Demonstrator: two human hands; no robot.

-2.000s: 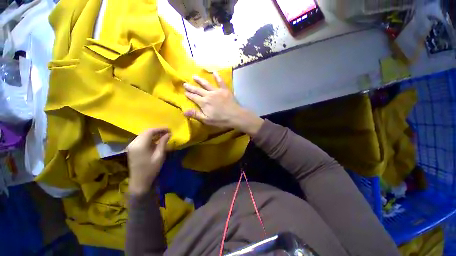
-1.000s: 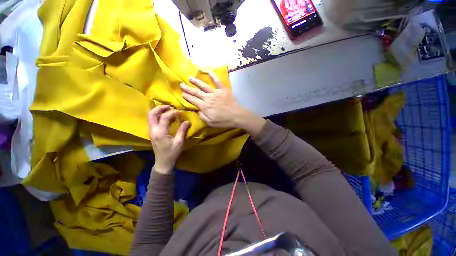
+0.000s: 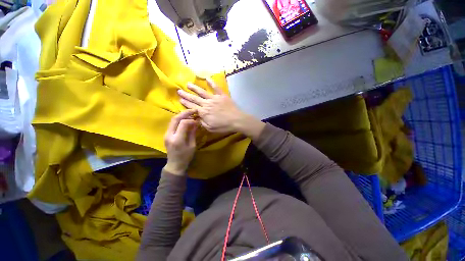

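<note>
The mustard-yellow garment piece (image 3: 102,104) lies over the left part of the white table and hangs off its front edge. My right hand (image 3: 216,112) lies flat on the cloth with its fingers spread a little, pressing it. My left hand (image 3: 181,140) pinches a small fold of the cloth, right beside my right hand's thumb. The fingertips partly hide the pinched fold. The sewing machine head (image 3: 196,15) is above my hands at the top edge, with no cloth seen under it.
A smartphone (image 3: 291,18) with a lit screen lies on the machine bed (image 3: 306,71). A blue lattice basket (image 3: 433,153) with yellow cloth stands at right. A yellow cloth bundle (image 3: 341,137) is under the table. White material (image 3: 28,92) is at far left. More yellow cloth (image 3: 102,214) hangs below.
My left hand has moved right along the cloth, next to my right hand, and its fingers have closed on a fold. My right hand stays flat on the cloth. The view has shifted slightly.
</note>
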